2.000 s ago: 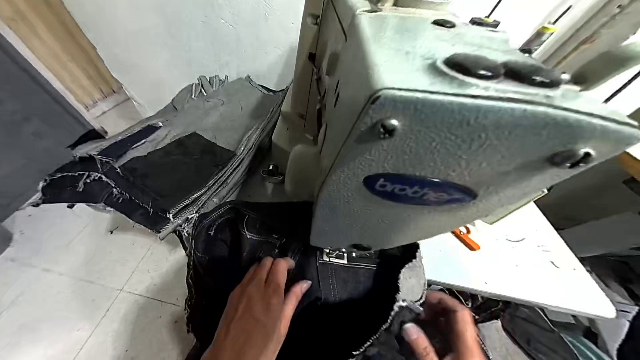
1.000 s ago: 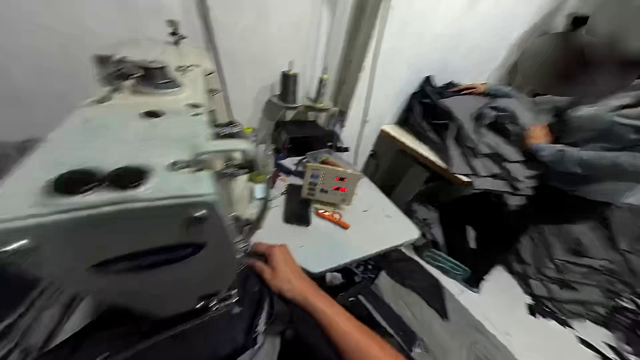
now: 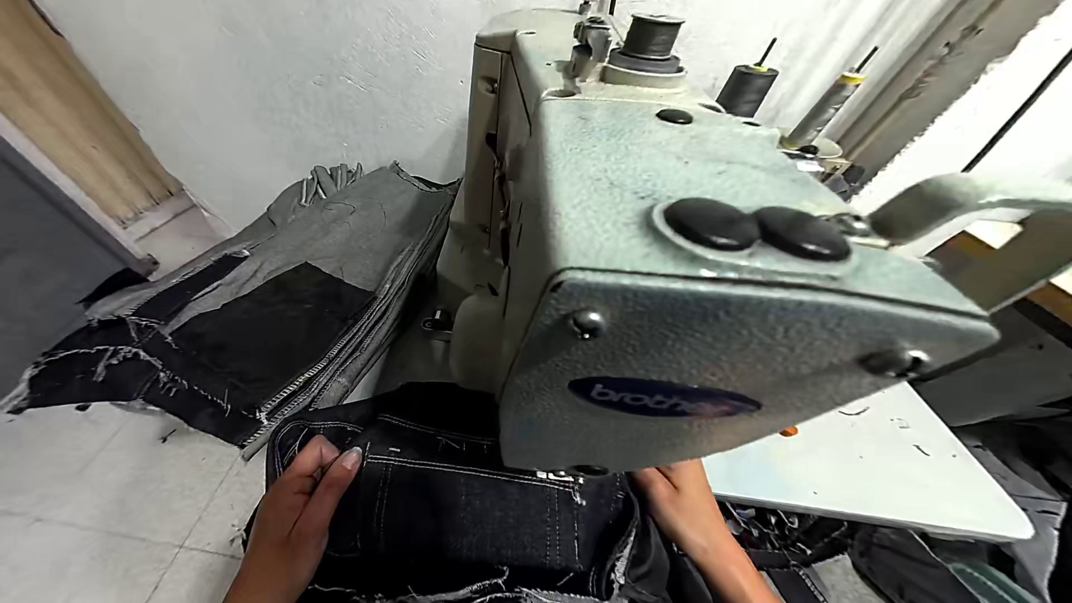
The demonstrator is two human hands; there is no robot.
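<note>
A Brother industrial sewing machine (image 3: 737, 335) stands over a dark denim garment piece (image 3: 469, 511) with pale double stitching and frayed edges. My left hand (image 3: 306, 502) pinches the denim between thumb and fingers, left of the machine's head. The metal presser parts (image 3: 557, 477) show just under the head's lower edge, on the cloth. My right hand (image 3: 682, 498) lies at the right side of the garment; the machine head hides its fingertips, so its grip cannot be seen.
A stack of grey and black denim pieces (image 3: 276, 327) lies left of the machine. Thread spools (image 3: 653, 38) stand on top and behind. To the right is the white tabletop (image 3: 863, 469), with an orange object (image 3: 788, 431) partly hidden, and more dark cloth (image 3: 913, 561) below it.
The view swung right to the table and a co-worker, then back. My right hand, beside the machine's head one second ago, is now lower, partly behind the head. My left hand is back in view.
</note>
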